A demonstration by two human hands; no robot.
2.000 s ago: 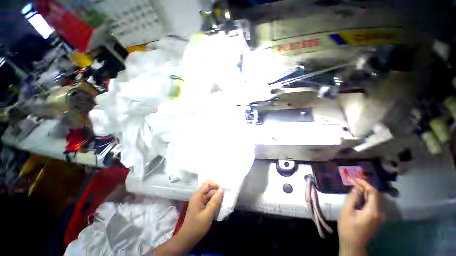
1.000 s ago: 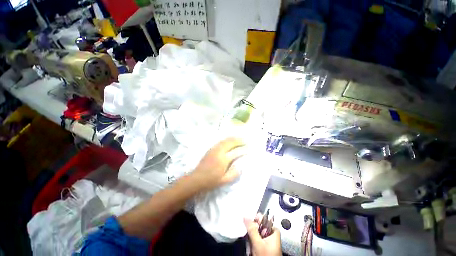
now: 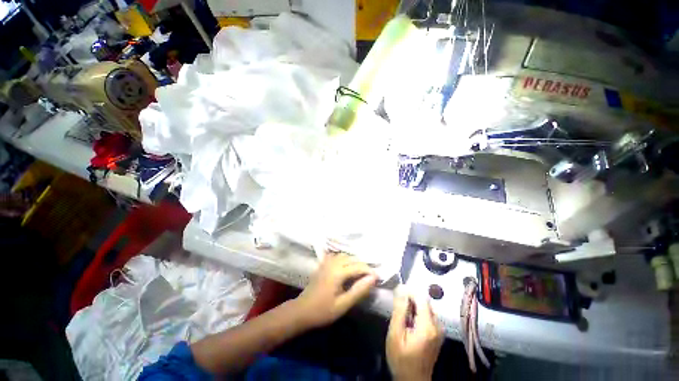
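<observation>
White garment pieces (image 3: 246,134) lie heaped on the machine table left of the needle area, overexposed near the lamp. My left hand (image 3: 336,289) is at the table's front edge with its fingers on the near edge of the white cloth. My right hand (image 3: 414,333) is just right of it, fingers curled around a small dark tool, seemingly thread snips (image 3: 410,314), mostly hidden in the palm. The cloth's edge lies close to the right fingertips; contact is unclear.
The Pegasus machine head (image 3: 588,67) and boxy bed (image 3: 484,216) stand at right. A lit smartphone (image 3: 532,289), black ring (image 3: 441,258) and hanging pinkish cords (image 3: 469,320) are right of my hands. A red crate (image 3: 112,242) holds white pieces at lower left.
My left hand has moved down from the cloth's middle to its near edge. My right hand has shifted slightly right. The cloth's front part no longer hangs as far over the table edge.
</observation>
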